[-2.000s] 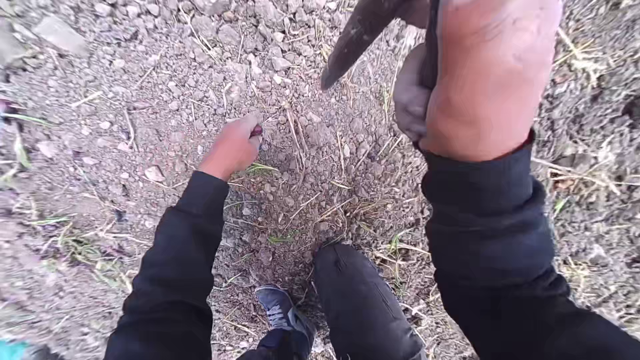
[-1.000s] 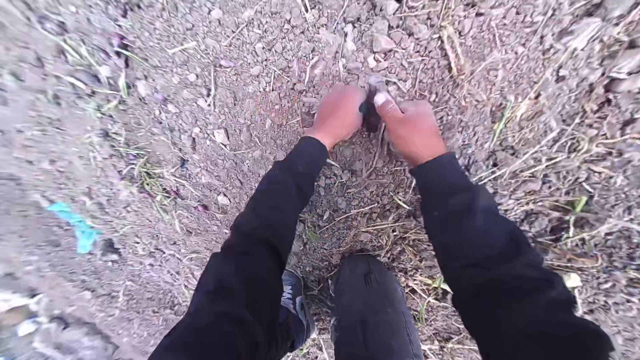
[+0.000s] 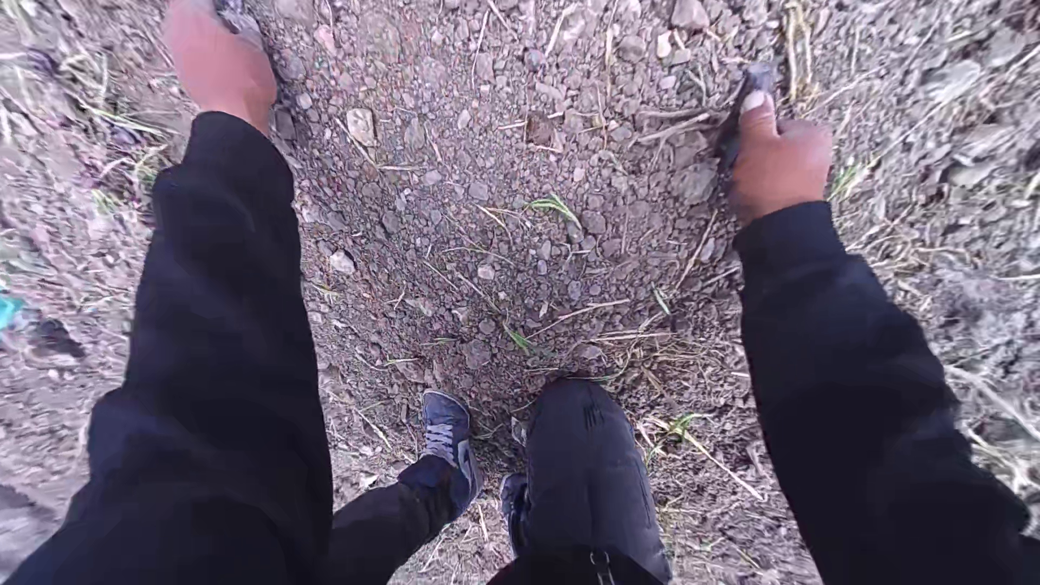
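My right hand (image 3: 782, 154) grips a dark object (image 3: 729, 134) low over the pebbly soil on the right, thumb lying along its top; it looks like a tool handle, but the kind cannot be told. At the top left edge my left hand (image 3: 219, 61) is blurred and partly cut off, with a greyish bit beside its fingers; whether it holds this cannot be told. Between the hands lies stony soil (image 3: 455, 203) with a pale stone (image 3: 361, 127), a green grass blade (image 3: 555, 208) and dry stalks (image 3: 674, 122).
My bent knee (image 3: 589, 455) in dark trousers and a grey-blue shoe (image 3: 445, 439) are at the bottom middle. Dry straw (image 3: 650, 349) lies by the knee. A teal scrap (image 3: 10, 311) shows at the left edge, and weeds (image 3: 130, 154) grow at the upper left.
A second ago both hands were together at a dark object near the top middle; now they are wide apart, the left at the upper left and the right on the right.
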